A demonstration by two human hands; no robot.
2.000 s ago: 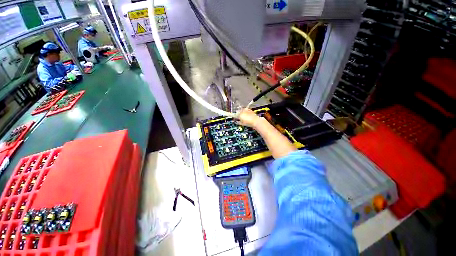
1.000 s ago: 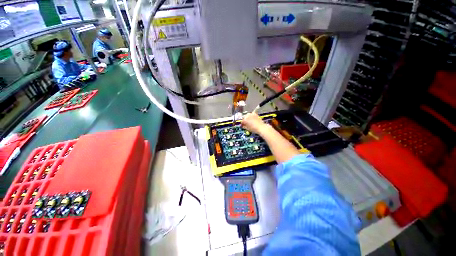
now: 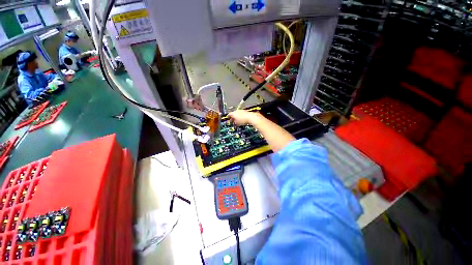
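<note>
My right hand (image 3: 242,118) reaches over the back of the black fixture with the yellow front edge (image 3: 235,163). Its fingers are at the feed tube's lower end, above the boards; whether they grip anything is too small to tell. Green circuit boards (image 3: 227,141) lie in rows in the fixture. The orange-brown machine head (image 3: 212,122) is just left of my hand, over the fixture's left part. The yellowish and black feed tube (image 3: 257,89) comes down to my fingers. My left hand is not in view.
The handheld controller (image 3: 231,197) lies in front of the fixture. Stacked red trays (image 3: 111,207) stand left, with boards (image 3: 44,226) on top. Dark cutters (image 3: 179,200) and crumpled clear plastic (image 3: 155,227) lie on the white table. Two people sit at the green bench (image 3: 88,111). A red sheet (image 3: 383,155) is right.
The machine head with its white and black hoses has moved left across the fixture. My right hand stays near the fixture's back. The camera view has shifted.
</note>
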